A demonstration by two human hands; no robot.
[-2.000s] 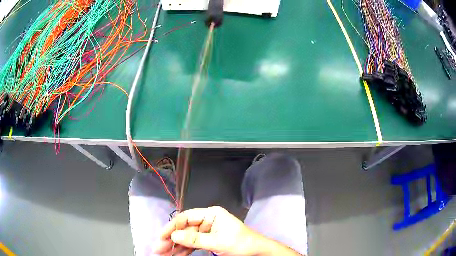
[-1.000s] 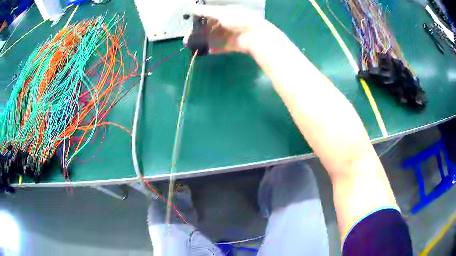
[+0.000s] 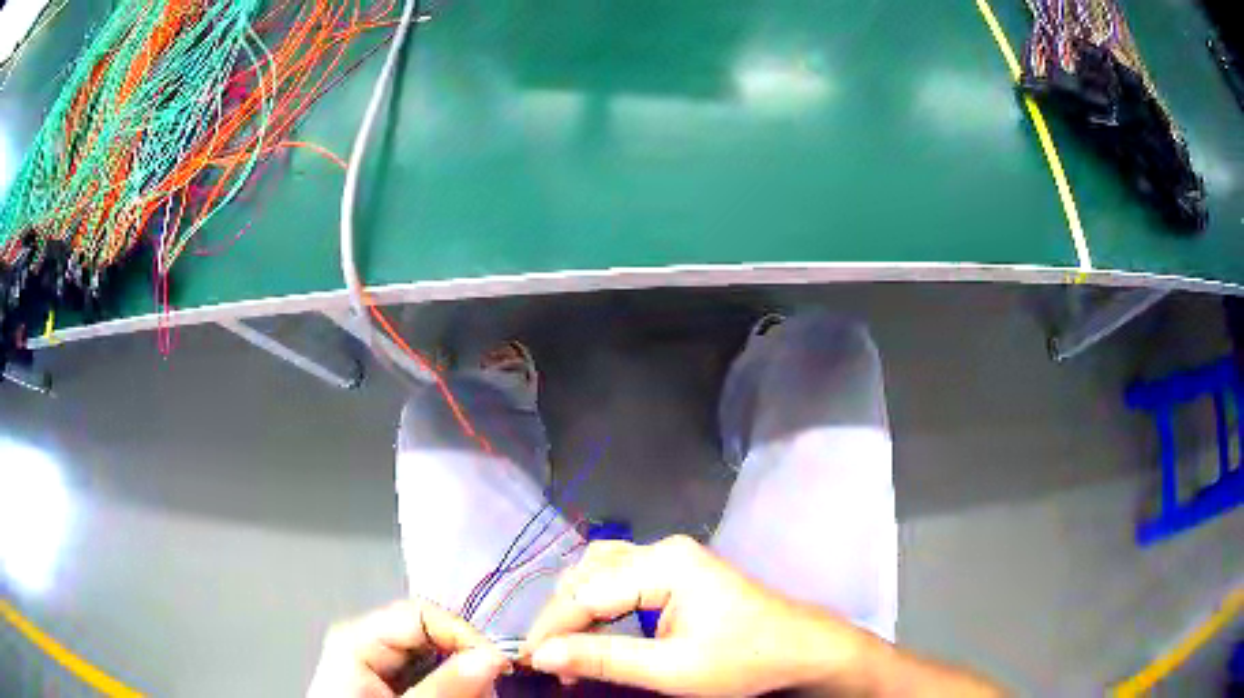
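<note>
Loose wires (image 3: 516,556), dark, purple and reddish, fan up from between my hands over the lap. My left hand (image 3: 409,655) is at the bottom edge, partly cut off, with thumb and fingers pinched on the wires. My right hand (image 3: 669,620) is just to its right, thumb and fingertips closed on the wires near the left fingertips. The wire ends in the fingers are too small to tell apart. No connector housing can be made out.
A large orange and green wire pile (image 3: 130,123) lies at left. A bundle with black connectors (image 3: 1126,123) lies at right. A grey cable (image 3: 358,177) crosses the pale table edge (image 3: 709,277), with an orange wire (image 3: 430,368) below. A blue stool (image 3: 1187,443) stands at right.
My right hand has come back from the machine's twisting head to the lap. My left hand has come into view. The machine and the straight cord from it are out of view.
</note>
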